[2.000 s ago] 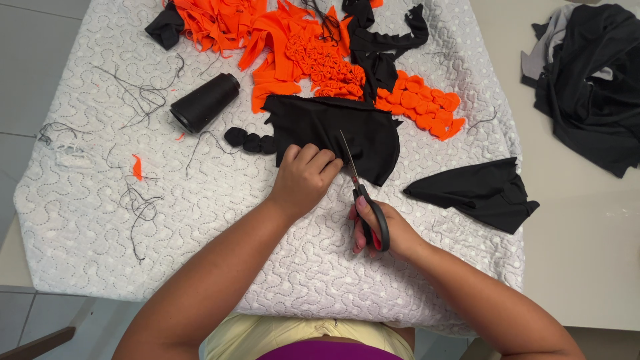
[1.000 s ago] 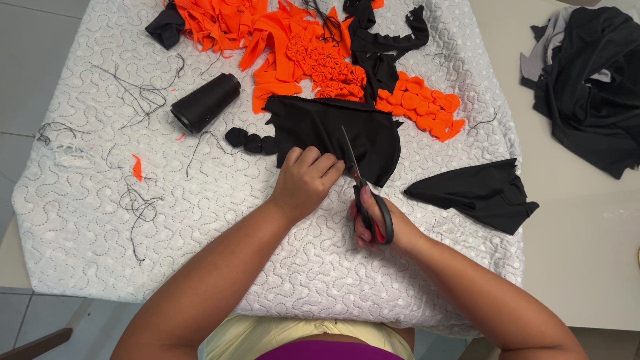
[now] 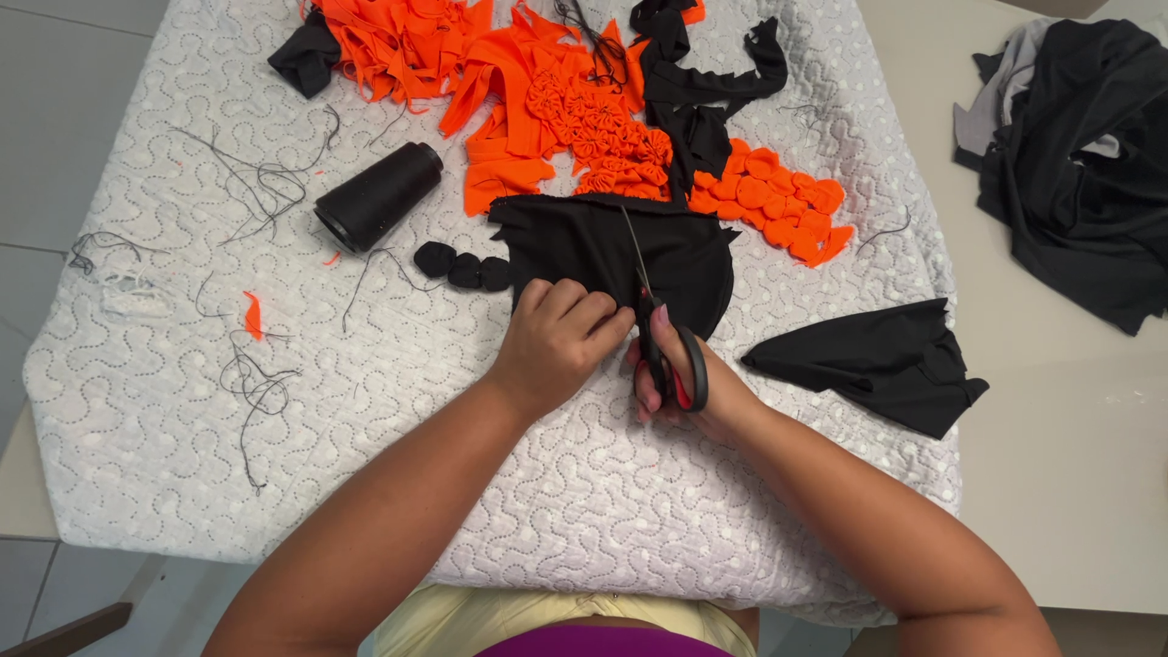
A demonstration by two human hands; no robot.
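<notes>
A black fabric piece (image 3: 584, 242) lies in front of me on the quilted cloth. My left hand (image 3: 568, 338) grips its near edge with bent fingers. In my right hand (image 3: 680, 374) are scissors (image 3: 652, 342) with black and red handles, their blades over the fabric and pointing away from me. The blades look nearly closed. Several small black fabric puffs (image 3: 464, 268) sit in a row at the left of the piece. Beyond it lie gathered orange fabric rosettes (image 3: 602, 119), and a strip of orange puffs (image 3: 776, 196) lies to the right.
A black thread cone (image 3: 379, 196) lies on its side on the white quilted cloth (image 3: 164, 456), with loose black threads (image 3: 260, 388) at left. A folded black fabric piece (image 3: 876, 360) is at right. Black and grey fabric (image 3: 1068, 173) is heaped on the pale tabletop (image 3: 1068, 438).
The scissors in my right hand have shifted slightly, and their blades now point more directly away from me. My left hand stays at the fabric's near edge.
</notes>
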